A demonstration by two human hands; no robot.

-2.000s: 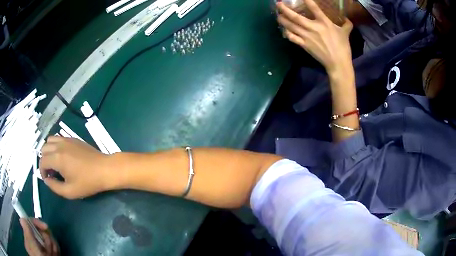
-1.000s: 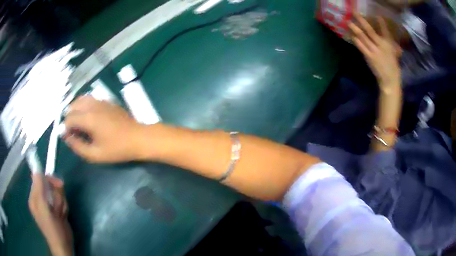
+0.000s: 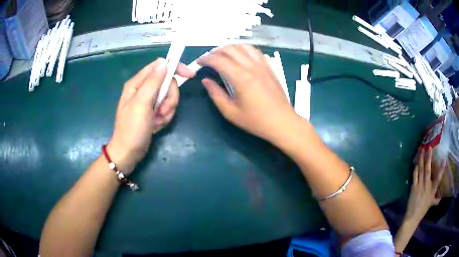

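My left hand [image 3: 146, 103] is closed around a slim white plastic tube [image 3: 169, 73], which slants up toward the large white parts pile [image 3: 214, 22]. A second white piece [image 3: 188, 72] lies at an angle between my hands. My right hand [image 3: 249, 88] has its fingertips at that piece's upper end, with the thumb apart below. Whether it grips the piece cannot be told. Loose white sticks [image 3: 279, 70] and a wider white piece [image 3: 302, 98] lie just right of and partly behind my right hand.
White pieces [image 3: 52, 52] and boxes [image 3: 27, 25] are at left. A black cable [image 3: 347, 77] curves across the green bench [image 3: 201, 201]. Small metal parts [image 3: 394, 108], white pieces [image 3: 405, 83] and boxes [image 3: 416, 36] are at right. A neighbour's hand [image 3: 427, 180] touches a red-and-clear package [image 3: 435, 131].
The view has swung left and levelled, so both forearms, the pile and the left boxes now show. My right hand has opened from its curled shape. My left hand still holds a white tube.
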